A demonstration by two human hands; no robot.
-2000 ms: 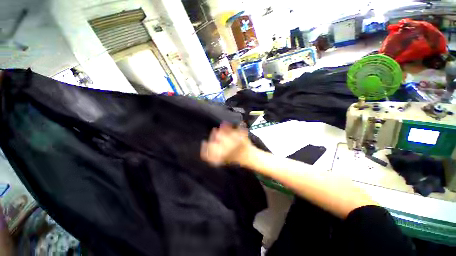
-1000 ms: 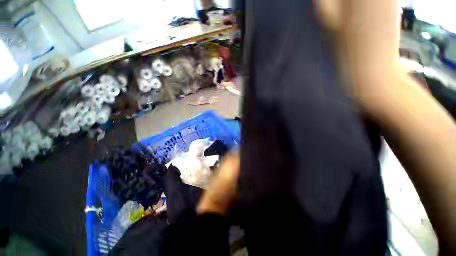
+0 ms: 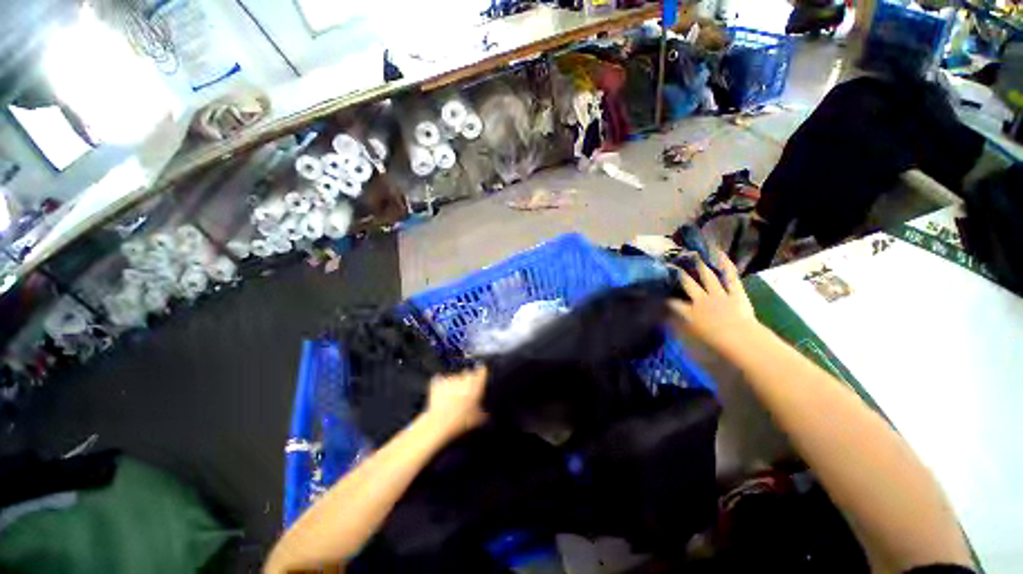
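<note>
A black garment (image 3: pixel 595 348) lies bunched across the blue plastic crate (image 3: pixel 527 269), hiding much of its inside. My left hand (image 3: pixel 458 401) is closed on the cloth at its left part. My right hand (image 3: pixel 713 301) is at the cloth's upper right end, near the crate's right rim, with the fingers bent over it and slightly blurred. Black pieces (image 3: pixel 387 359) lie in the left part of the crate, and a whitish plastic bag (image 3: pixel 518 325) shows behind the garment.
The white sewing table (image 3: pixel 909 336) with its green edge is at the right. More black cloth (image 3: pixel 864 146) hangs beyond it. Rolls (image 3: pixel 325 179) lie under a long bench at the back. A green cloth bundle (image 3: pixel 135 521) is at the lower left. Another blue crate (image 3: pixel 757 67) stands farther back.
The view has swung left from the sewing machine to the crate. The garment, earlier held up and spread, is now lowered over the crate, with both hands at it.
</note>
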